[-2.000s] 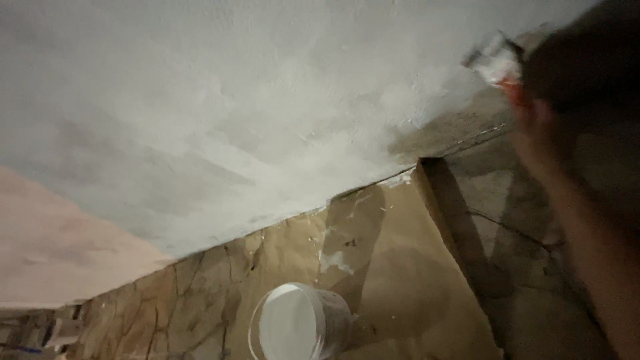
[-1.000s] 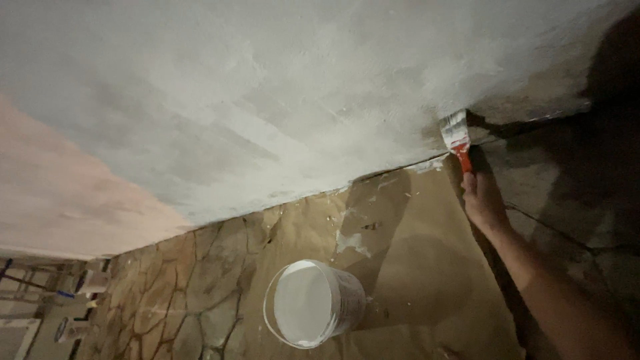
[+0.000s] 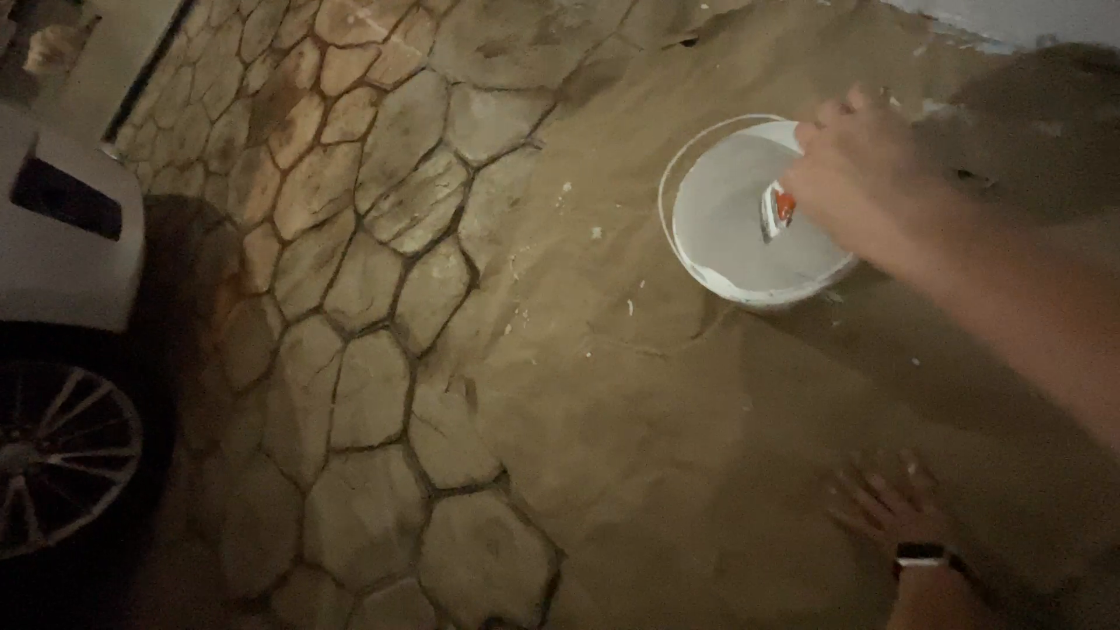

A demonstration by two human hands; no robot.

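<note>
My right hand [image 3: 844, 166] is shut on a paintbrush [image 3: 777, 210] with a red handle. The bristle end points down inside a white plastic bucket [image 3: 717, 284] holding pale paint; whether it touches the paint, I cannot tell. The bucket's thin handle hangs over its left side. Lower right, my left hand [image 3: 884, 499], with a watch at its wrist, lies palm down with spread fingers on brown sheeting [image 3: 630, 455]. Part of the white painted wall [image 3: 1041, 22] shows at the top right corner.
Paint specks dot the sheeting around the bucket. Left of it runs stone-patterned paving [image 3: 372, 385] with dark joints. A light-coloured car [image 3: 79, 262] stands at the left edge, its spoked wheel [image 3: 61, 455] in view. Shadows fall on the right.
My right hand has brought the brush down from the wall's lower edge into the bucket. The view has swung down and left, bringing the car and my left hand into sight.
</note>
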